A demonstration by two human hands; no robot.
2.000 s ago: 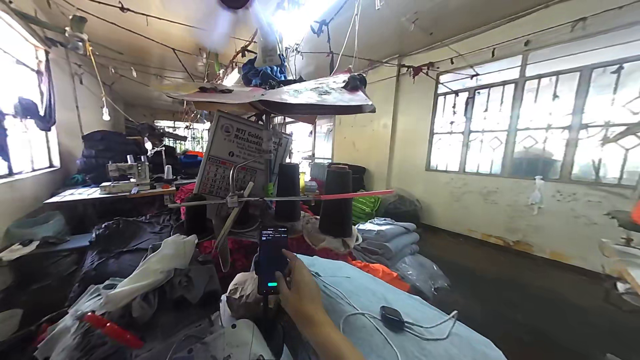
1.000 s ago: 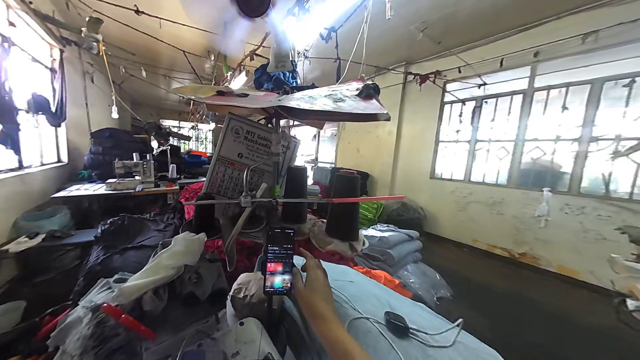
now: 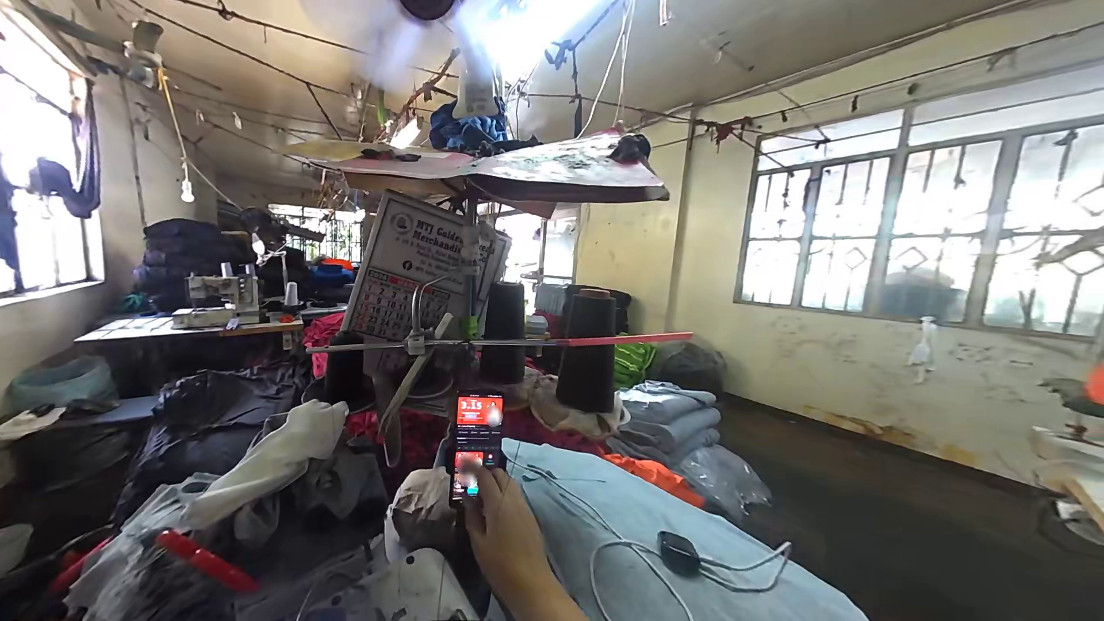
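An upright smartphone [image 3: 476,435] with a lit screen is in the lower middle of the head view. My right hand [image 3: 500,522] touches the lower part of its screen, fingers bent; whether it also grips the phone cannot be told. What supports the phone from below is hidden. My left hand is out of view. Right of my right hand, light blue fabric [image 3: 595,500] is spread out, bearing a white cable [image 3: 634,545] and a small black device [image 3: 679,553]. Left of the phone lies a crumpled beige cloth bundle [image 3: 423,504].
Black thread cones [image 3: 586,354] stand behind the phone, near a metal rod [image 3: 466,342] and a calendar [image 3: 401,259]. Grey garments [image 3: 285,461] and a red-handled tool [image 3: 207,561] lie left. Folded grey cloth [image 3: 668,418] is right. A sewing machine [image 3: 220,297] stands farther back.
The phone's screen has gone from mostly dark to showing red and coloured pictures. My right hand has moved from the phone's right edge to over its lower screen.
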